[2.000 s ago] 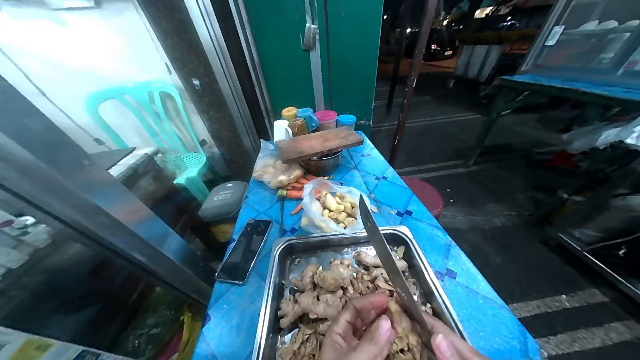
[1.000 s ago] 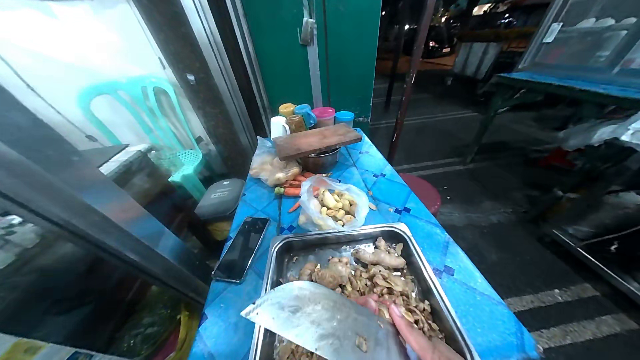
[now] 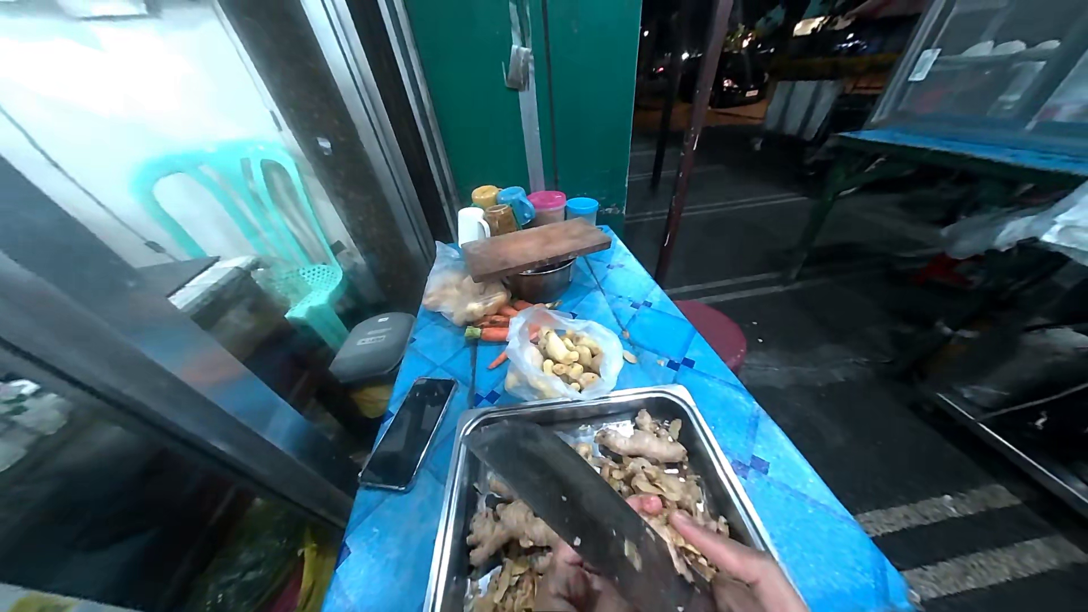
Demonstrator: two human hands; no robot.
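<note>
A wide-bladed kitchen knife (image 3: pixel 578 501) slants over a rectangular stainless steel tray (image 3: pixel 739 476), its dark flat face speckled with bits of peel. My right hand (image 3: pixel 744 565) holds it at the lower right, though the handle is mostly hidden. My left hand (image 3: pixel 574 582) is low in the tray, largely covered by the blade; whether it grips a piece of ginger cannot be seen. Unpeeled ginger root (image 3: pixel 646 444) lies at the tray's far end, another ginger root (image 3: pixel 510 529) at its left. Thin peelings (image 3: pixel 510 586) are scattered around both.
Past the tray stands a plastic bag of peeled pieces (image 3: pixel 569 357), with carrots (image 3: pixel 491 333), another filled bag (image 3: pixel 463 293) and a wooden board (image 3: pixel 537 248) resting over a metal bowl (image 3: pixel 544 280). A smartphone (image 3: pixel 410 433) lies left on the blue-covered table (image 3: pixel 816 527). A red stool (image 3: pixel 714 331) is at right.
The blade, narrow and pointing away two seconds ago, has turned to show its broad face, slanting up to the left. My left hand, in plain view then, is now mostly behind it.
</note>
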